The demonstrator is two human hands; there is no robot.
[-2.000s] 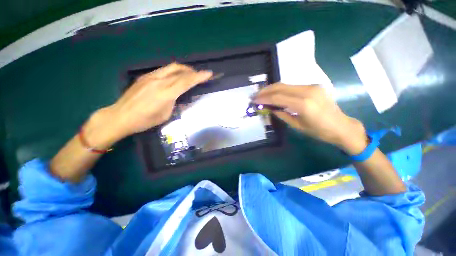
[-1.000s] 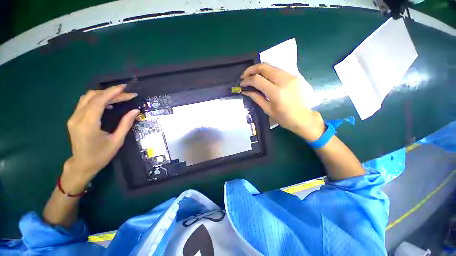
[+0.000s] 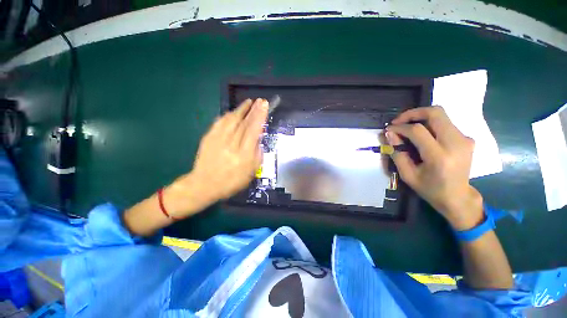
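Observation:
The open tablet unit (image 3: 332, 199) lies in a black foam tray (image 3: 326, 82), with a shiny silver battery (image 3: 336, 164) and a speckled board at its left end. My left hand (image 3: 230, 152) lies over the tablet's upper left part, fingers together; a small, blurred pale piece shows at its fingertips, and I cannot tell if it is held. My right hand (image 3: 429, 152) is over the tablet's right end and holds slim dark tweezers (image 3: 387, 149) with a yellowish part, the tip pointing left above the battery.
A white paper sheet (image 3: 463, 118) lies right of the tray, partly behind my right hand. Another white sheet (image 3: 555, 161) is cut off at the right edge. A black device with a white band (image 3: 62, 155) and its cable lie at the left. The white-edged conveyor (image 3: 261, 18) runs along the back.
The view has shifted left, so the tray appears further right and the black device shows. My left hand has moved over the tablet's upper left part. The tweezers now point left over the battery.

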